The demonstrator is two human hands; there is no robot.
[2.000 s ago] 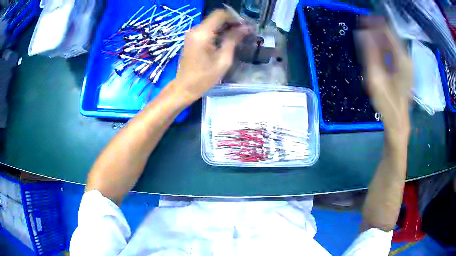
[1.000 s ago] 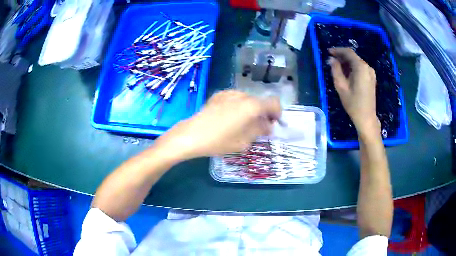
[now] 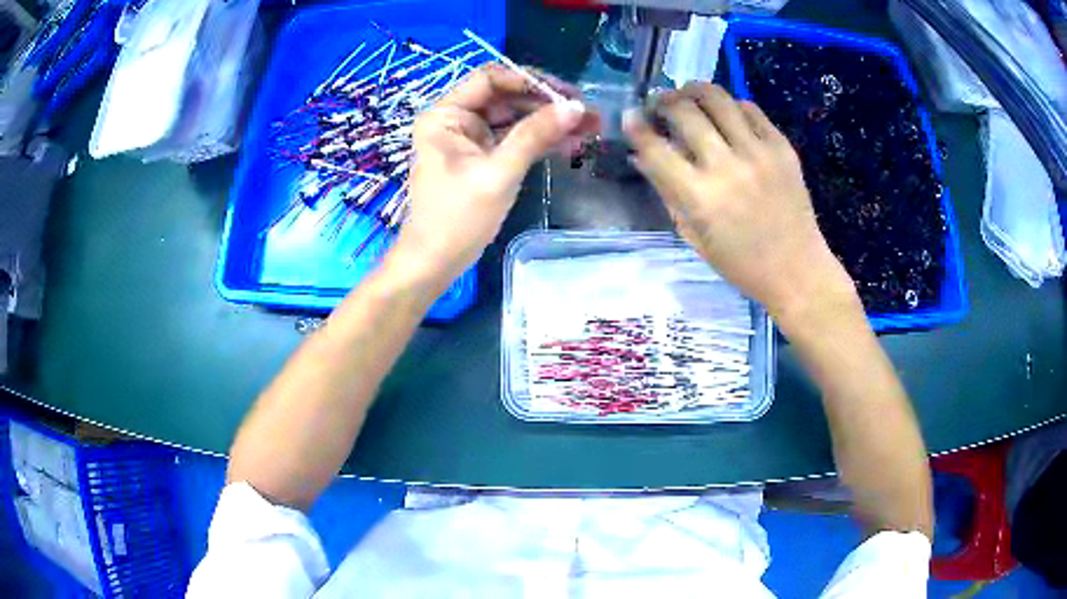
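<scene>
My left hand [image 3: 474,158] pinches a thin white wired piece [image 3: 515,68] between thumb and fingers, over the press base [image 3: 591,201]. My right hand [image 3: 737,176] is close to its right, fingertips bent together near the press ram [image 3: 651,56]; whether it holds a small part cannot be told. The hands hide most of the fixture. The clear plastic box [image 3: 511,404] lies nearest my body, with rows of red and white pieces on a white liner.
The left blue tray [image 3: 275,275] holds a loose heap of wired pieces. The right blue tray [image 3: 954,307] holds tiny black parts and a few pale rings. Whitish clear plastic stacks [image 3: 176,82] stand far left and right. A blue basket and red stool [image 3: 977,515] are below the bench.
My left hand has moved from above the clear box up to the press, now with a white piece showing. My right hand has left the right blue tray and come beside it.
</scene>
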